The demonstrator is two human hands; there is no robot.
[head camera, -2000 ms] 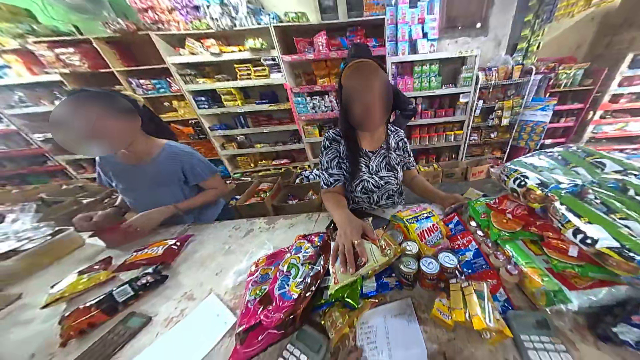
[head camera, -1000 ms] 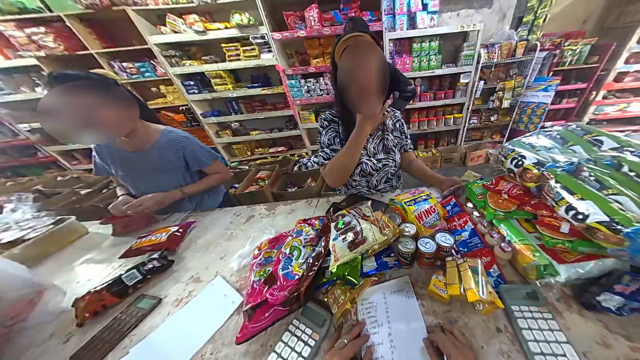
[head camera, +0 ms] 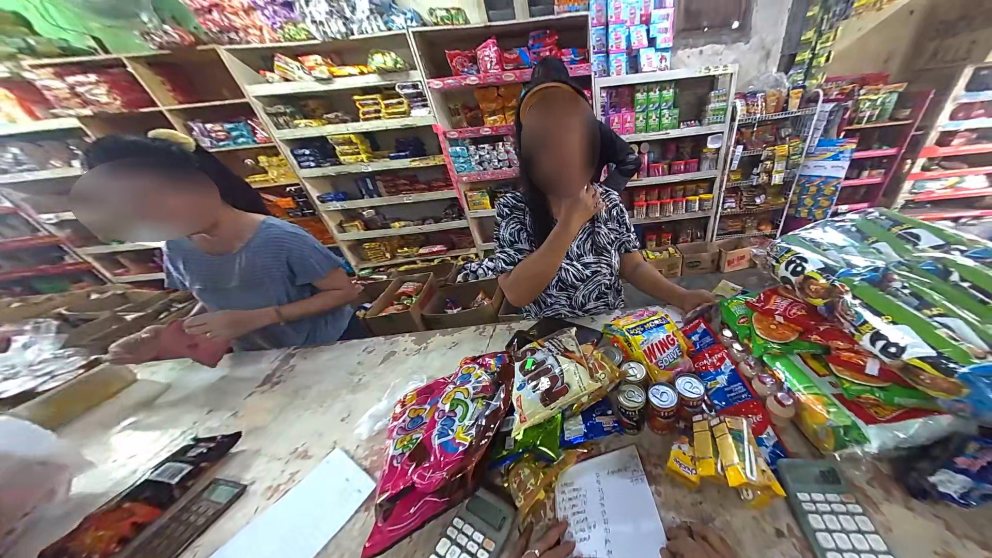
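A sheet of paper with handwriting [head camera: 608, 500] lies on the worn counter at the bottom middle. At its lower left edge rest the fingers of my left hand [head camera: 546, 541], one with a ring. My right hand [head camera: 695, 541] lies at the sheet's lower right, fingers spread, nothing seen in it. Both hands are cut off by the frame's edge. Just left of the left hand is a calculator [head camera: 474, 527]; a second calculator [head camera: 837, 508] lies to the right of the right hand. Above the sheet are metal cans [head camera: 663, 407], yellow packets [head camera: 732, 453] and a white snack bag [head camera: 554, 380].
Pink snack bags [head camera: 442, 442], a detergent pack [head camera: 651, 341] and large plastic-wrapped packs [head camera: 899, 310] cover much of the counter [head camera: 302, 387]. A blank white sheet [head camera: 302, 508] and a dark calculator [head camera: 190, 515] lie left. Two people stand across the counter, before stocked shelves.
Both my hands, unclear two seconds ago, show beside the written sheet a second ago and now. The person opposite has lifted a hand from the snack bag up to the chin and neck.
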